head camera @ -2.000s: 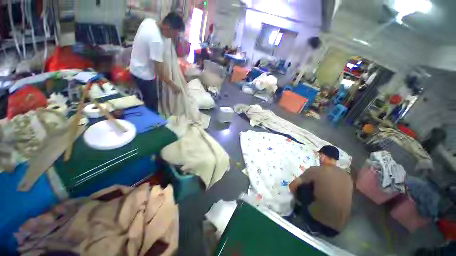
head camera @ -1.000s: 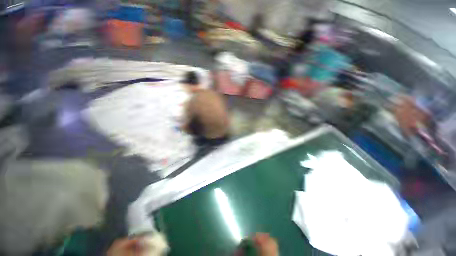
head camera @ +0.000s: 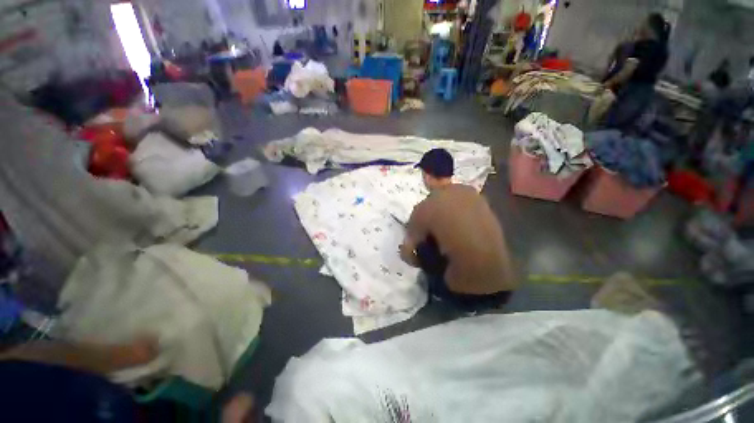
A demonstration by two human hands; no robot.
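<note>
A blurred bit of a hand, seemingly my left hand point(head camera: 238, 408), shows at the bottom edge, left of the near white cloth; its grip cannot be told. My right hand is not in view. A blurred bare forearm point(head camera: 91, 355) above dark navy clothing enters from the left edge; whose it is cannot be told. The white cloth point(head camera: 513, 363) lies spread across the bottom, with a small patch of dark marks near its lower left. A cream cloth point(head camera: 165, 306) lies heaped over a green tub at left.
A crouching person point(head camera: 467, 240) in a brown top and dark cap is at a patterned white sheet point(head camera: 364, 240) on the floor. A long cream cloth point(head camera: 372, 150) lies behind. Pink tubs point(head camera: 537, 178) of cloth stand right. Another person point(head camera: 641, 70) stands back right.
The view has swung from the green table and its bright white pile, now out of sight. My right hand has left the picture. A forearm and navy clothing have appeared at left.
</note>
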